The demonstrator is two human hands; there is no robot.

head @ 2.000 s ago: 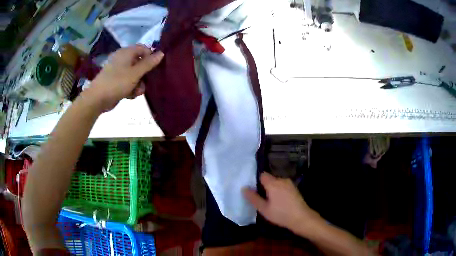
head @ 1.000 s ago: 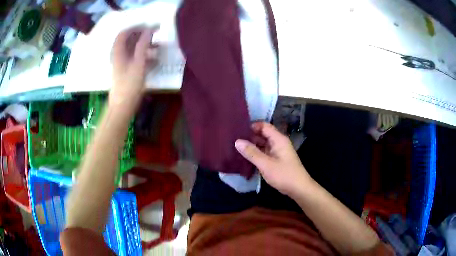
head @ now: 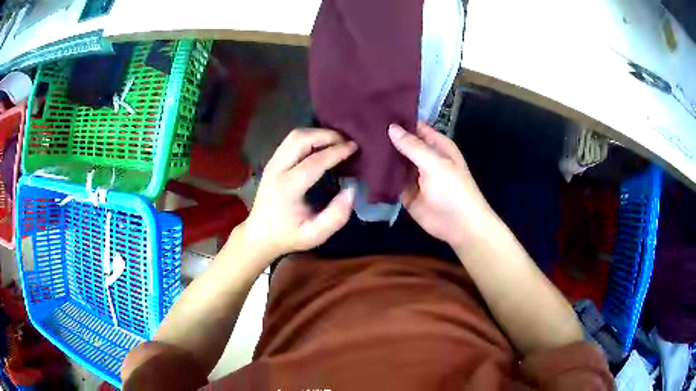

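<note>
A maroon fabric panel (head: 368, 84) hangs over the table's front edge towards my lap. A pale grey fabric panel (head: 440, 57) lies under it and shows along its right side and at its lower end. My right hand (head: 436, 179) grips the right edge near the lower end, thumb on top of the maroon cloth, other fingers partly hidden. My left hand (head: 309, 191) is at the left edge of the lower end, with thumb and fingers apart and fingertips close to or touching the cloth.
The white table (head: 534, 46) crosses the top. Thread snips (head: 649, 75) lie on it at right. A green basket (head: 114, 114) and a blue basket (head: 99, 267) stand at lower left, a red one (head: 9, 168) at far left. Another blue basket (head: 637, 252) stands at right.
The view has tilted down towards my lap. My left hand has come from the table to the cloth's lower left edge. My right hand has stayed on the right edge; the maroon panel now covers most of the pale one.
</note>
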